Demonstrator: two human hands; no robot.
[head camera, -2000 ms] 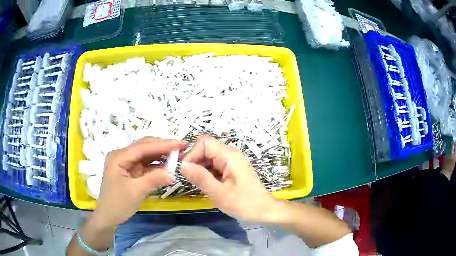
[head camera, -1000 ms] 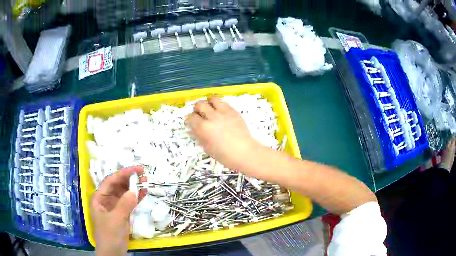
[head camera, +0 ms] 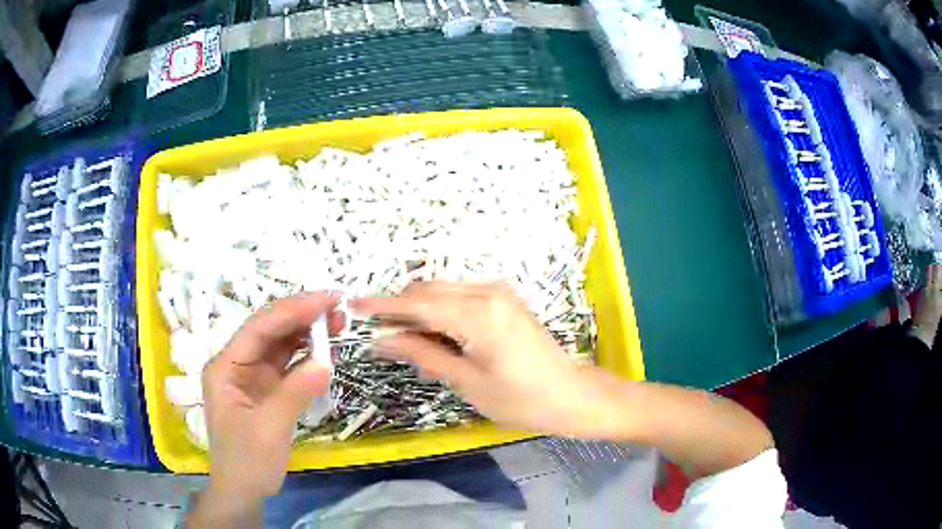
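Observation:
The yellow parts bin [head camera: 628, 310] holds white heads [head camera: 222, 186] at left, white sleeves [head camera: 454, 176] at centre and right, and metal shafts [head camera: 413, 398] at near right. My left hand [head camera: 263, 372] holds a white head [head camera: 321, 341] upright between thumb and fingers, above the bin's near part. My right hand [head camera: 480, 346] is beside it, its fingertips at the head's upper right side. Whether the right fingers grip a small sleeve cannot be made out; the fingertips and blur hide it.
A filled tray stack [head camera: 72, 300] stands left of the bin. A clear blister tray [head camera: 403, 83] lies beyond it. A box of white parts [head camera: 646, 52] is at back right. A blue tray [head camera: 816, 186] stands at right, near another person's dark clothing [head camera: 857, 424].
My right hand has come back from the white sleeves in the bin to the head in my left hand. My left hand has moved slightly right. The camera view has shifted.

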